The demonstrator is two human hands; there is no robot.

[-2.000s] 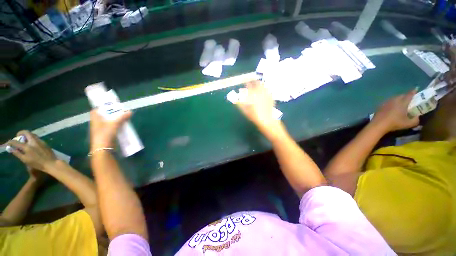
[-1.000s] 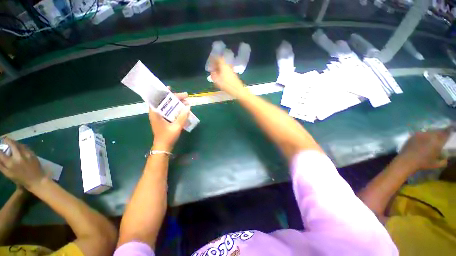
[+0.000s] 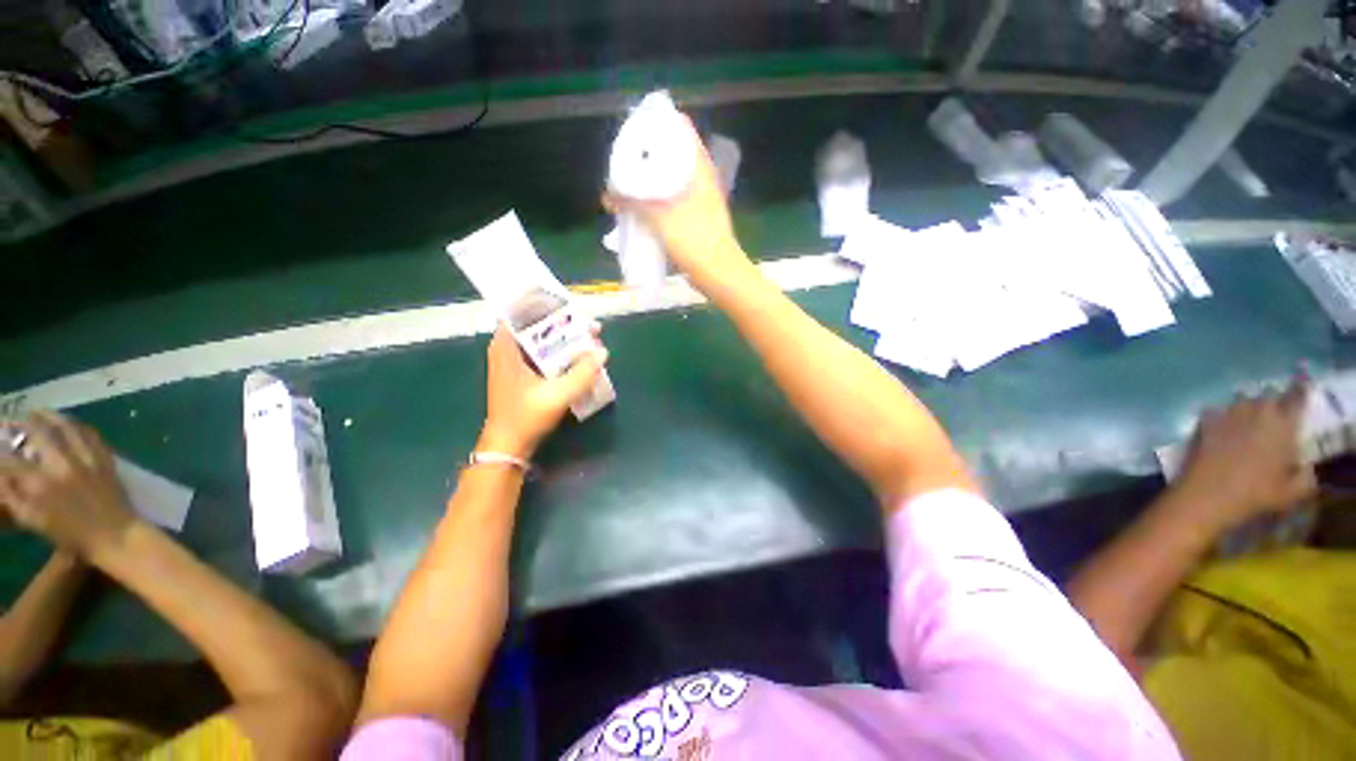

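Observation:
My left hand holds an open white carton by its body, tilted, with its mouth and long raised flap towards the far left. Its inside looks grey-brown. My right hand is over the dark belt and grips a whitish, shiny bagged product with a rounded end and a small dark dot. Part of the translucent wrap hangs below the hand. Another bagged product lies partly hidden behind my right hand. A closed white carton lies on the green worktop to the left.
A fanned pile of white leaflets lies at the right. More bagged products lie on the belt beyond it. A yellow strip lies by the pale strip. Hands of people in yellow shirts work at both sides.
My right hand has gone from the leaflets to the belt and now holds a bagged product. My left hand has moved right with the open carton. A closed carton now lies at the left.

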